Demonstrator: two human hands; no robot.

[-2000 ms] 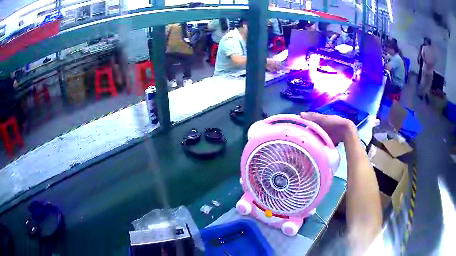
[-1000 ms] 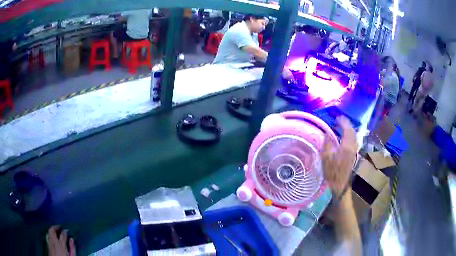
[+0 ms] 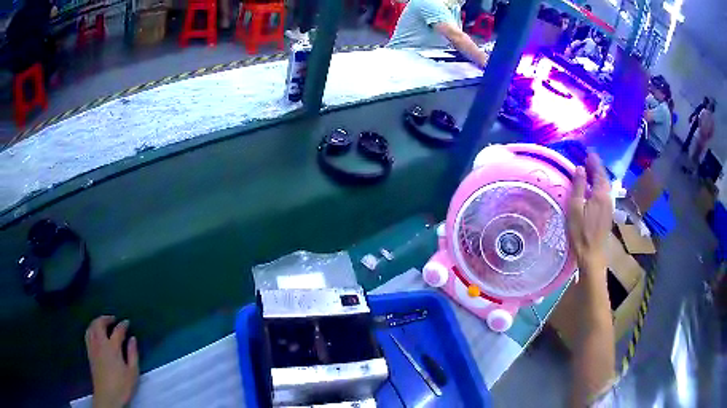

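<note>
A pink desk fan (image 3: 510, 243) stands upright right of centre, at the right end of the white foam sheet (image 3: 191, 378). My right hand (image 3: 591, 209) is at the fan's right side, fingers up and apart; whether it touches the housing I cannot tell. My left hand (image 3: 112, 360) rests empty, fingers slightly apart, at the belt's near edge on the left. The screw feeder (image 3: 319, 339), a black and silver box, sits in the blue tray (image 3: 470, 374) with a clear plastic cover (image 3: 299, 271) behind it. A thin stick (image 3: 414, 365) lies in the tray.
Black headphones lie on the green belt (image 3: 215, 211): one at left (image 3: 54, 259), one at centre (image 3: 356, 156), one farther back (image 3: 431, 126). A can (image 3: 298, 70) stands by a green post (image 3: 320, 60). Cardboard boxes (image 3: 630, 275) stand at right. A person (image 3: 426, 28) works across the belt.
The view has turned down and left. My right hand has moved from the fan's top to its right side. My left hand has come into view. The feeder and tray show more fully.
</note>
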